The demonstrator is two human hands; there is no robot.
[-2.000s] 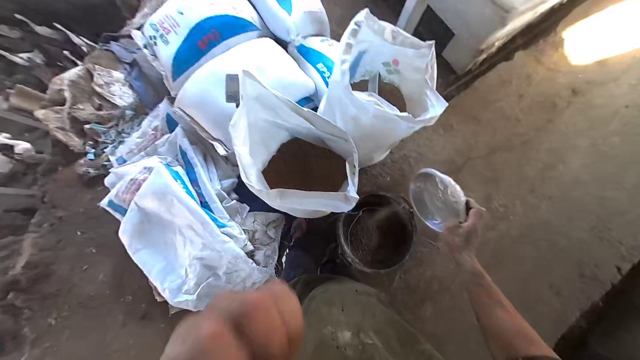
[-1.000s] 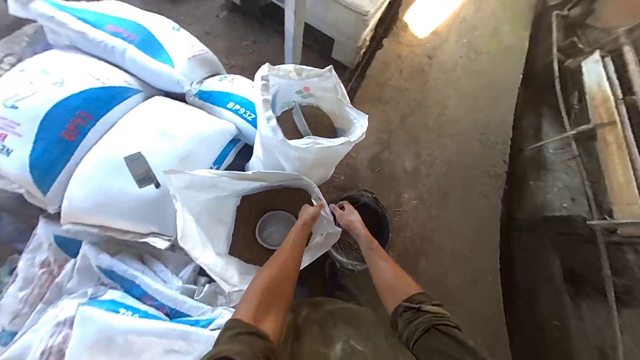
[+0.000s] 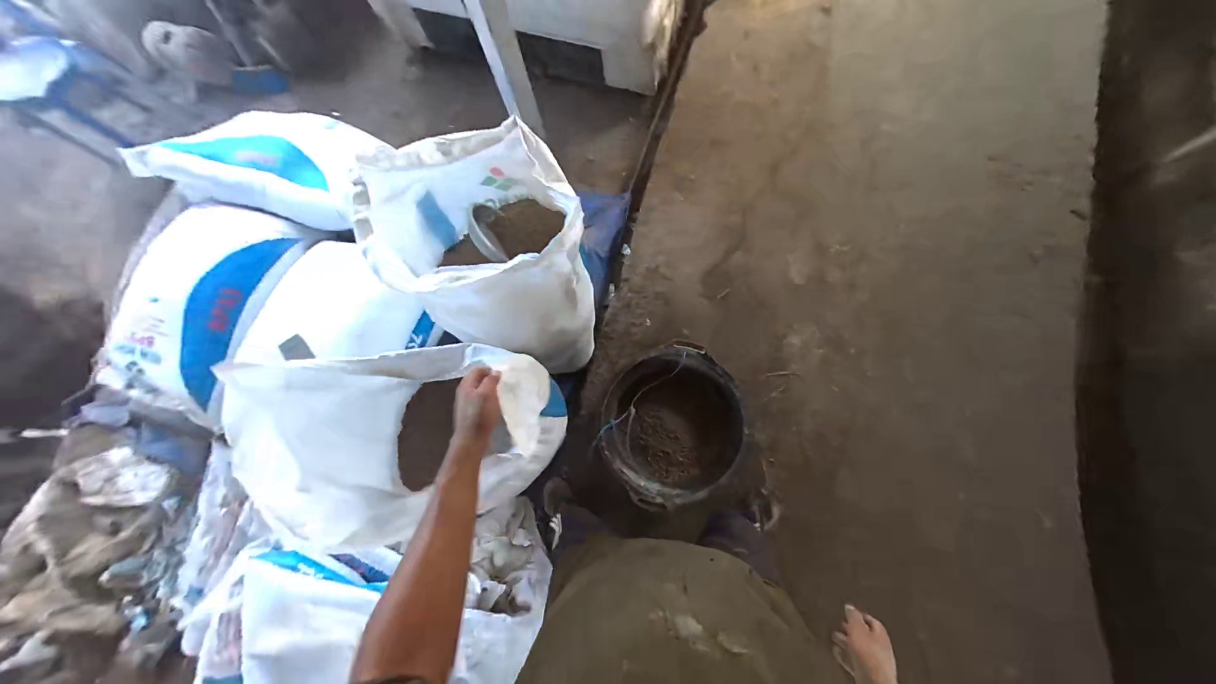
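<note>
My left hand (image 3: 477, 407) is at the mouth of an open white woven sack (image 3: 313, 446) of brown granular material. Its fingers are curled, and part of a pale scoop or bowl (image 3: 501, 438) shows beside it; whether the hand grips this or the sack's edge is unclear. To the right, on the floor, stands a black bucket (image 3: 676, 427) with brown granules at its bottom and a thin cord across its rim. My right hand (image 3: 864, 646) hangs low at the bottom right, over the floor, with no object visible in it.
A second open sack (image 3: 518, 313) with a pale scoop inside stands behind the first. Full closed sacks (image 3: 199, 304) are stacked at the left, crumpled empty sacks (image 3: 342, 617) lie nearer, and rubbish (image 3: 76, 560) is heaped beside them. A dark ledge edge runs along the right.
My right hand has left the bucket and moved down to the right. My left hand is still at the near sack. The view has shifted.
</note>
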